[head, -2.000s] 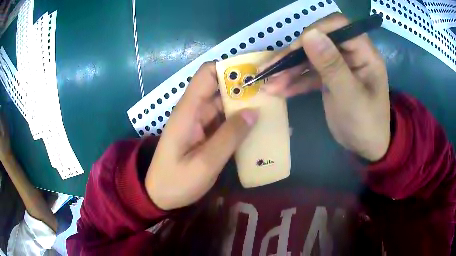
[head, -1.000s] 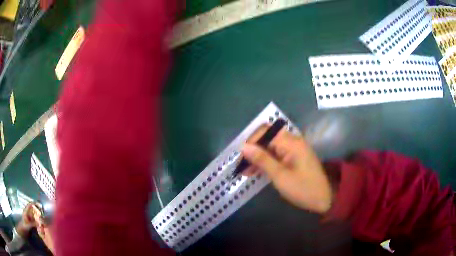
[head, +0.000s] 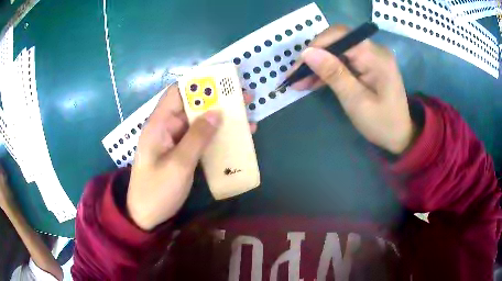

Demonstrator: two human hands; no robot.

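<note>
My left hand [head: 168, 156] holds a cream phone back cover [head: 234, 145] upright, its thumb just below the camera area. The orange-yellow camera panel [head: 201, 93] at the cover's upper left has three dark ringed holes. A small dark logo is near the lower end. My right hand [head: 360, 82] holds black tweezers [head: 336, 50]. Their tip is over the lower row of dark dots on the white sticker sheet [head: 286, 55], which lies beyond and partly behind the cover. I cannot tell whether a dot is between the tips.
Spare dotted sheets [head: 435, 33] overlap at the upper right. More white strips [head: 34, 137] lie at the left. A thin pale line [head: 112, 60] crosses the green surface. Another person's arm [head: 27, 219] shows at the lower left edge.
One second ago my left arm reached far forward with its hand out of view; now the left hand holds a cover near me. The tweezers are still over the sheet.
</note>
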